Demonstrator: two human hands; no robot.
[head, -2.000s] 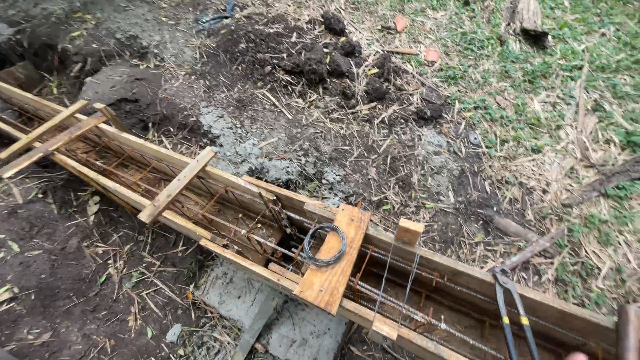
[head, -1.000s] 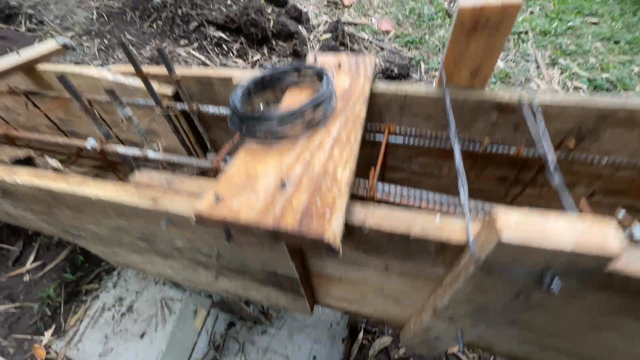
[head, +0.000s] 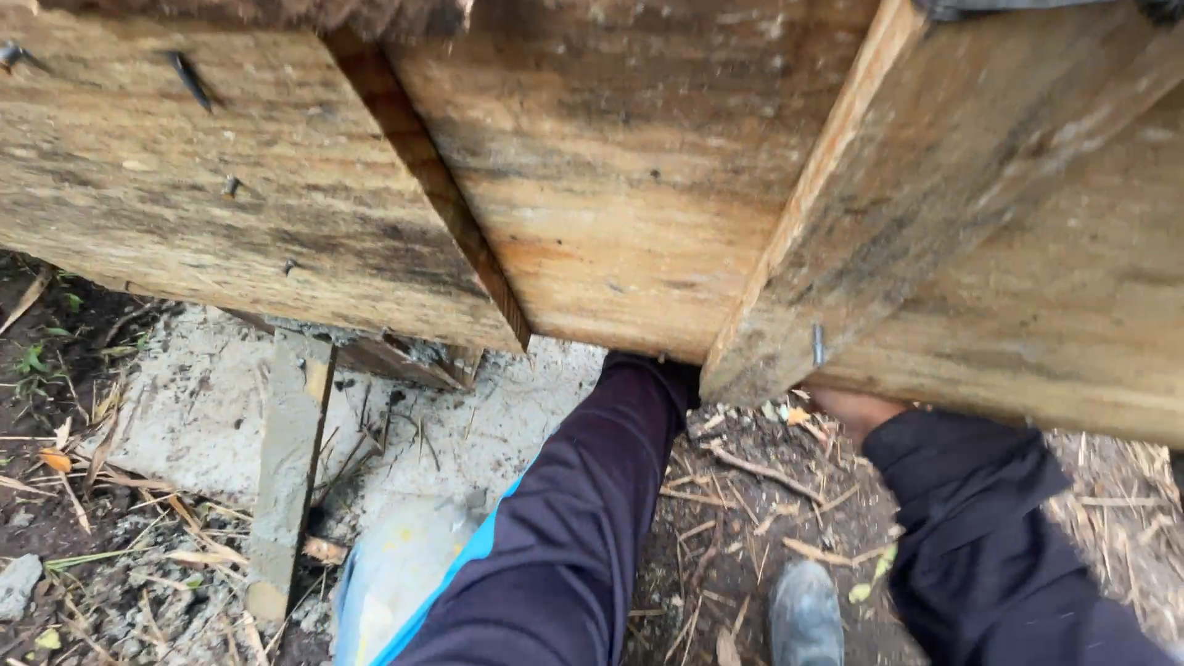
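Note:
The side boards of a wooden formwork (head: pixel 592 213) fill the upper half of the view, with nails sticking out at the left. My left arm, in a dark sleeve with a blue stripe, reaches beneath the bottom edge; the hand is hidden behind the board. My right hand (head: pixel 856 410) also reaches under that edge, just right of a slanted wooden brace (head: pixel 823 240); only the wrist and part of the hand show, and the fingers are hidden. A bent nail (head: pixel 818 344) stands out near the brace's lower end.
A mortar-covered wooden stake (head: pixel 287 472) stands at the lower left beside a pale concrete slab (head: pixel 194 407). A boot tip (head: pixel 806 610) rests on soil with dry stalks and twigs (head: pixel 763 472). Wire (head: pixel 999 7) crosses the brace's top.
The view has moved in close and down to the formwork's outer side. Both my arms now reach under its lower edge; neither showed one second ago. The wire coil and pliers seen earlier are out of view.

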